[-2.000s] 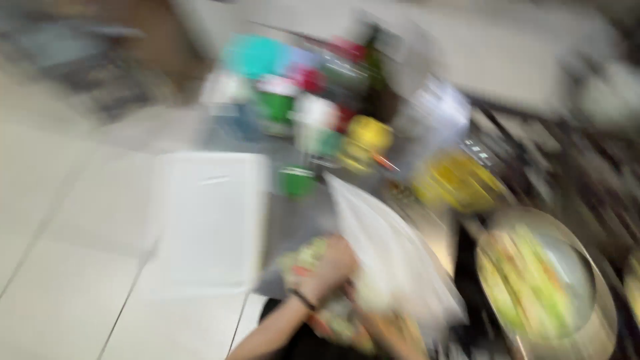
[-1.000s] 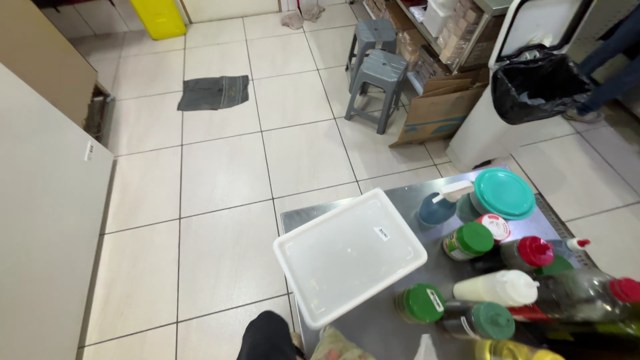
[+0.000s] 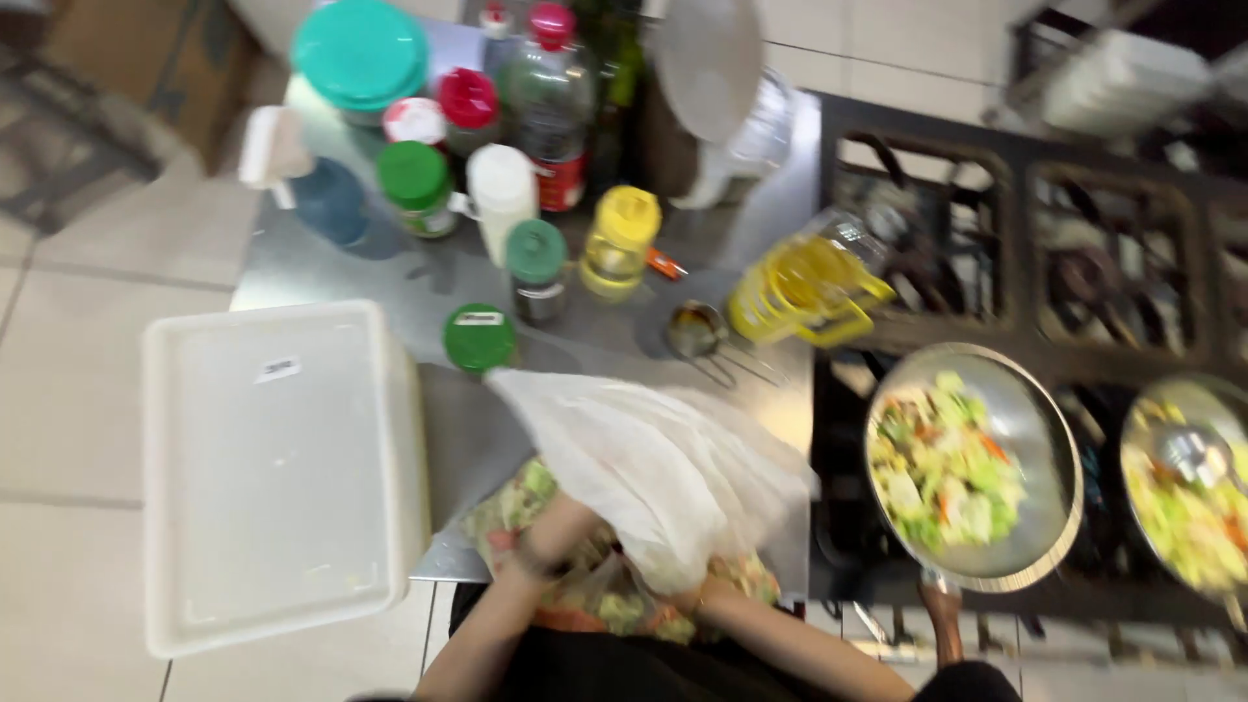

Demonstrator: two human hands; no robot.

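Observation:
A clear plastic bag of chopped vegetables (image 3: 619, 609) lies at the near edge of the steel table, its loose whitish top (image 3: 643, 458) spread forward over the tabletop. My left hand (image 3: 565, 531) is at the bag's left part, with the fingers hidden under the plastic. At the right part, my right hand (image 3: 694, 593) touches the bag where the whitish plastic gathers; its fingers are mostly covered too. A closed-looking green-lidded jar (image 3: 479, 337) stands just beyond the bag's tip. To the left is a white plastic container with a lid (image 3: 273, 468).
Bottles and jars stand at the back, among them a yellow-capped bottle (image 3: 620, 244) and an oil jug (image 3: 804, 283). A small metal strainer (image 3: 696, 330) lies nearby. On the stove (image 3: 921, 234) at right, a frying pan (image 3: 1043, 478) and a second pan (image 3: 1204, 487) hold chopped vegetables.
The view has swung from the floor and container back to the table and stove. Both hands, out of sight one second ago, are in view at the bag again.

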